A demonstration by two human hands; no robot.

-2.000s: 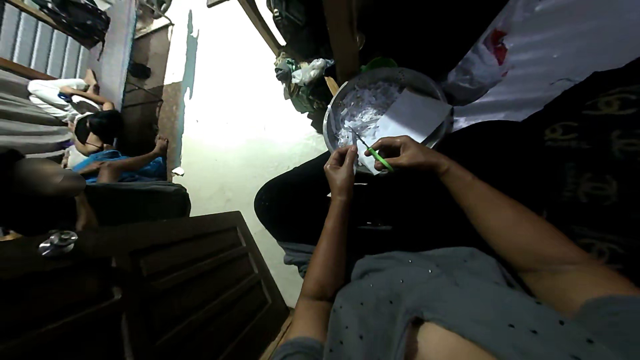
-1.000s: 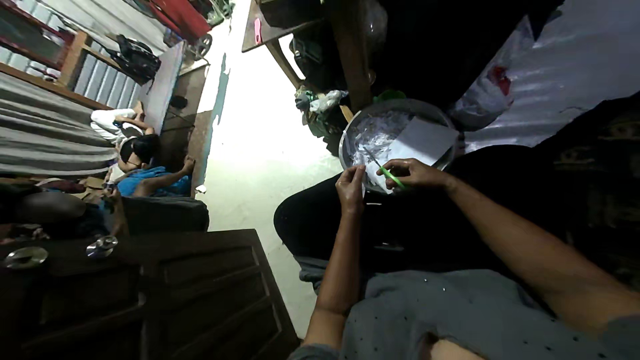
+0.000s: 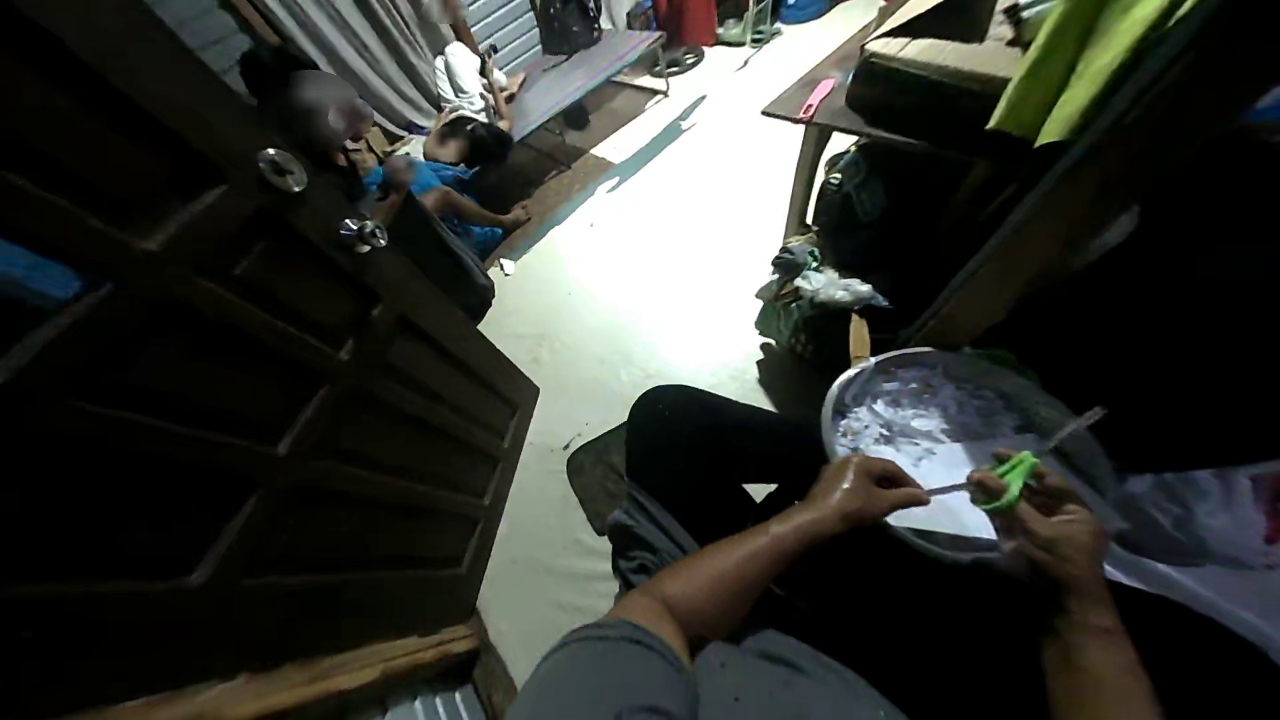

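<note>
My left hand (image 3: 865,492) pinches one end of a thin, narrow strip (image 3: 947,489) between thumb and fingers. My right hand (image 3: 1055,525), just to its right, holds green-handled scissors (image 3: 1012,482), and the strip reaches to them. A narrow, pale piece (image 3: 1076,427) sticks out up and right beyond the handles; whether it is the blades or another strip I cannot tell. Both hands are over the near part of a round metal basin (image 3: 832,415). Inside it lie many small whitish clippings (image 3: 905,405) and a flat white sheet (image 3: 950,515).
A dark panelled door (image 3: 400,400) stands at left. Two or more people sit or lie beyond it, near a low bench (image 3: 590,75). A wooden table (image 3: 790,100) with a pink object (image 3: 817,100) is at upper right. Plastic bags (image 3: 830,288) lie beside the basin, and a clear bag (image 3: 1190,510) at right.
The view has swung strongly toward the door and room. The scissors in my right hand have turned; earlier their blades pointed toward the fingertips of my left hand.
</note>
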